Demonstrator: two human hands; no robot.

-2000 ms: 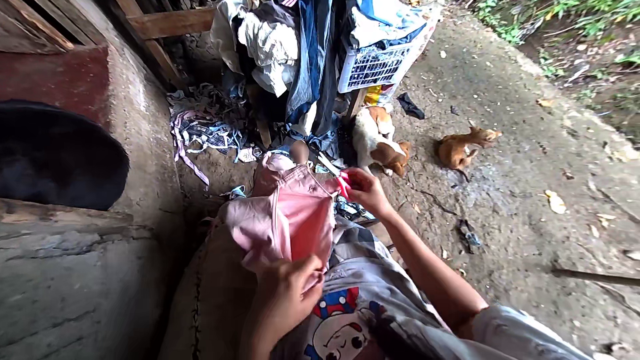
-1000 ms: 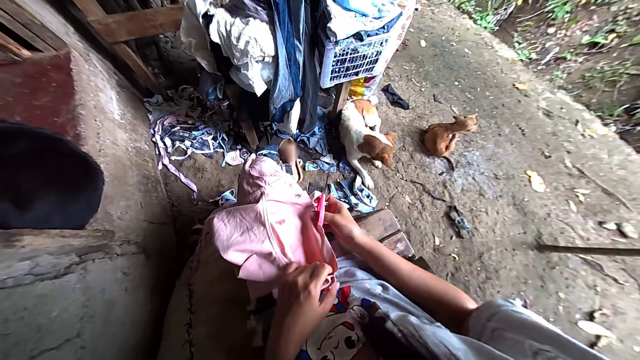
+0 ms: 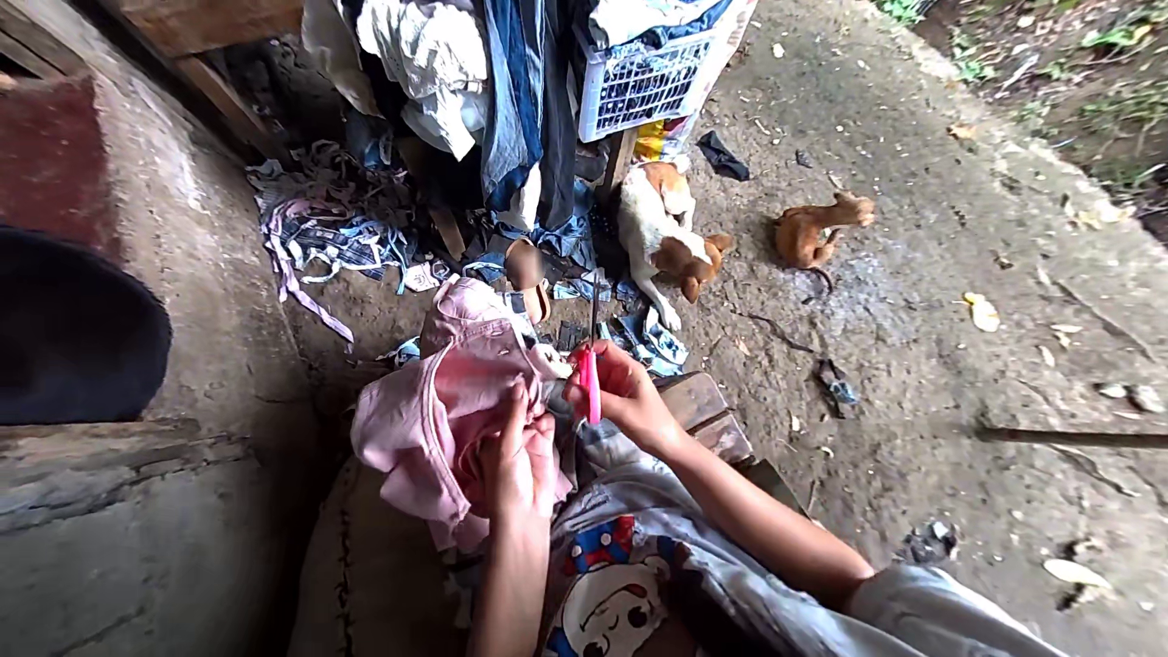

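Observation:
Pink cloth, apparently a garment with seams (image 3: 411, 438), lies bunched over my lap and a knee. My left hand (image 3: 525, 456) grips its folds near the right side, fingers pointing up. My right hand (image 3: 625, 392) holds scissors with pink handles (image 3: 590, 388); their dark blades point away from me, beside the cloth's right edge. Whether the blades touch the cloth cannot be told. Beyond the cloth, a foot in a sandal (image 3: 537, 301) rests among fabric scraps (image 3: 657, 342).
A white-and-brown dog (image 3: 662, 228) lies ahead; a brown animal (image 3: 812, 233) sits to its right. A white plastic crate of clothes (image 3: 639, 87) and hanging jeans (image 3: 511, 109) stand beyond. Cloth strips (image 3: 333, 242) lie left. A black rounded object (image 3: 73, 328) is far left. A stick (image 3: 1077, 438) lies right.
The pink cloth has been gathered and turned in my left hand. My right hand has turned the scissors, whose blades now point away from me. The brown animal has bent its head round and back.

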